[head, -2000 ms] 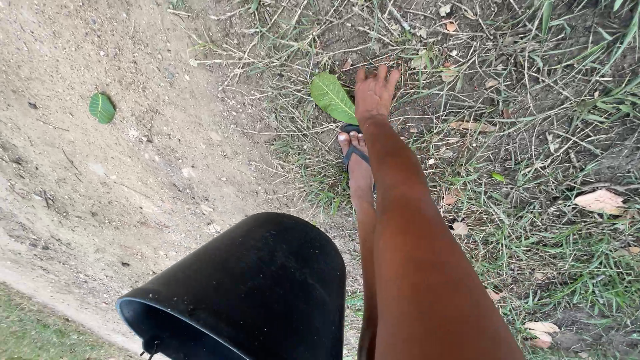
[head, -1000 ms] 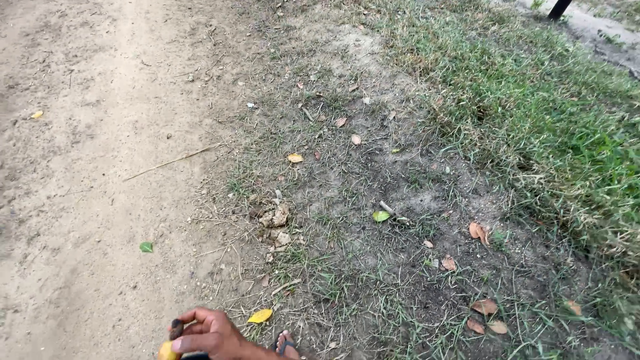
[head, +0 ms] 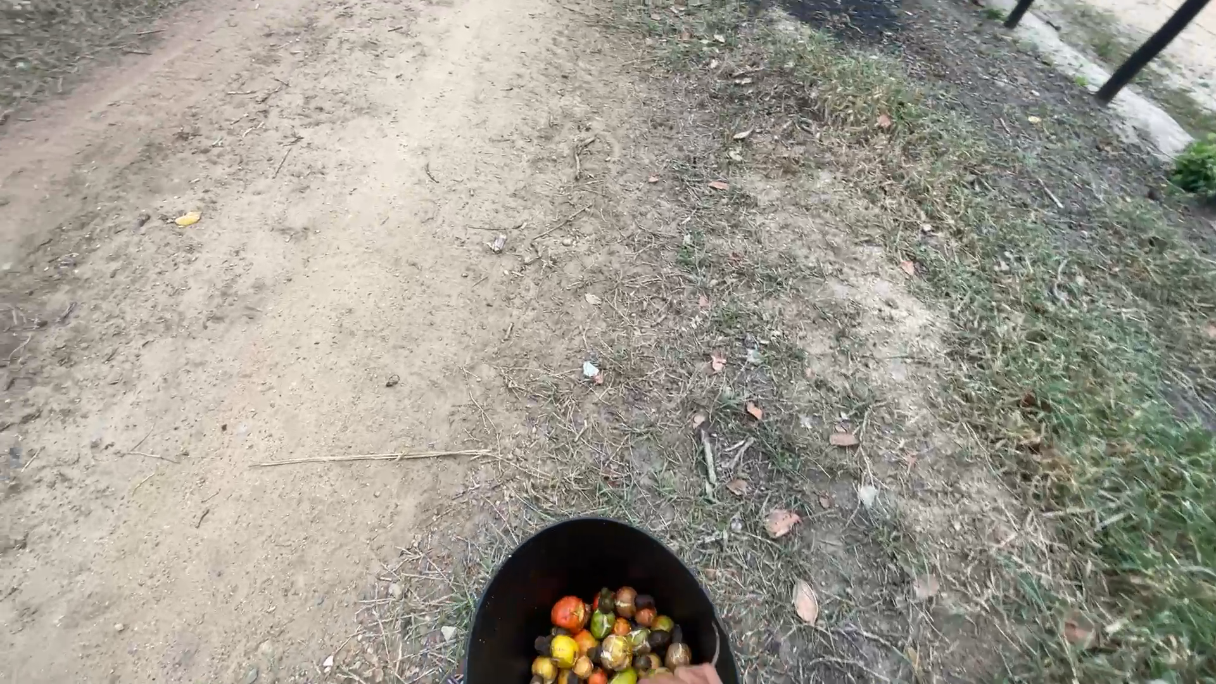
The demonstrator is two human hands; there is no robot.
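A black bucket is at the bottom centre, its lower part cut off by the frame. Inside lie several cashew apples in red, orange, yellow and green, some with dark cashew nuts attached. Only a small part of what looks like my right hand shows, at the bucket's right side over the fruit. Its fingers are mostly cut off, so whether it holds anything is hidden. My left hand is out of view.
A sandy dirt path runs along the left, with a dry stalk across it. Grass, dry leaves and twigs cover the right side. Dark posts stand at the top right.
One second ago my right hand held a yellow fruit with a dark end; now that fruit cannot be told apart. The bucket has come into view from below. The view has shifted greatly.
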